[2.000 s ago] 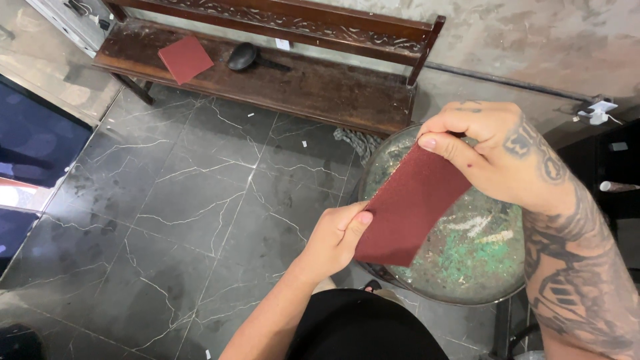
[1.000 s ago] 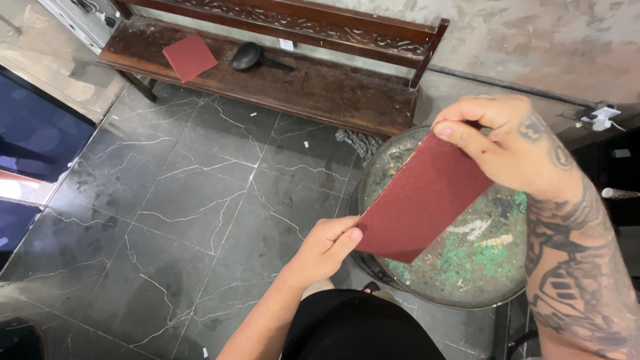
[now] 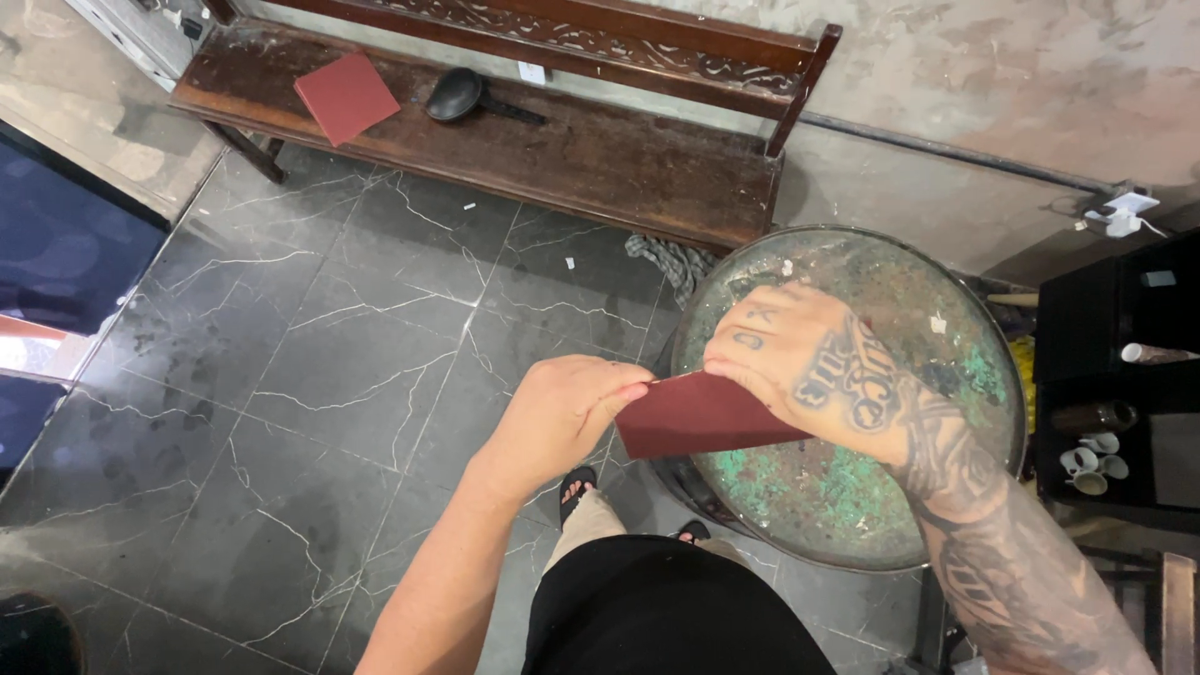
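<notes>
A reddish-brown sheet (image 3: 708, 417), which looks like sandpaper, is held in the air between both hands, over the left part of a round drum top (image 3: 862, 506) stained with green. My left hand (image 3: 572, 412) pinches its upper left corner between thumb and fingers. On the sheet's upper edge lies my right hand (image 3: 797, 361), back upward, its fingertips hidden behind the sheet. More sheets of the same colour (image 3: 347, 98) lie on a dark wooden bench (image 3: 619, 178), beside a black round-headed object with a handle (image 3: 457, 95).
A checked cloth (image 3: 670, 262) lies on the floor between bench and drum. At the right, a black shelf unit (image 3: 1078, 319) holds small white cups (image 3: 1087, 464). A metal conduit (image 3: 956, 155) runs along the wall to a white socket (image 3: 1122, 214).
The sheet, earlier tilted with its broad face showing, now shows as a narrower, nearly level strip. My right hand has turned over its upper edge, and my left hand has moved up to the upper left corner.
</notes>
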